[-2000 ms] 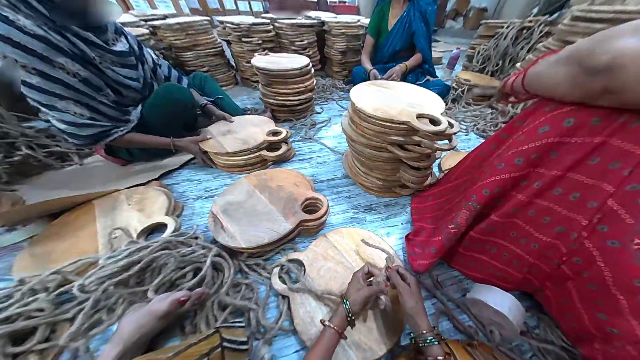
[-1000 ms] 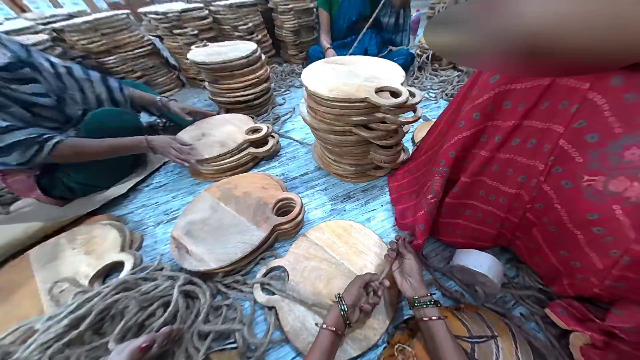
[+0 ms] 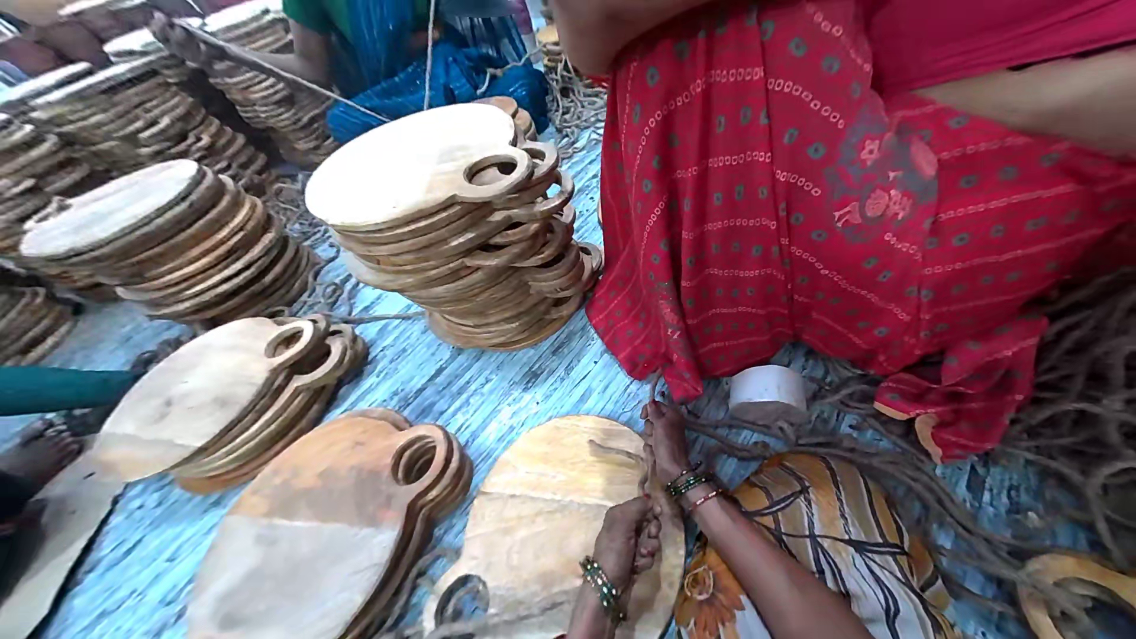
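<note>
A round wooden board with a ring handle lies at the bottom centre, its handle at the lower left. My left hand, with green bangles, is closed in a fist over the board's right part, around a grey-brown rope. Just above and to the right, my right hand pinches the same rope near the board's right edge, and a strand rises past its fingertips. More rope crosses by the board's handle. Left of it lies a short stack of similar boards.
A tall stack of boards stands behind, with another short stack at left. A person in a red patterned garment is close at right, beside a white roll and tangled rope. Another person in blue holds a strand behind.
The view has swung to the right. The hands that rested on the left stack are out of view. My two hands remain close together on the rope at the board's edge.
</note>
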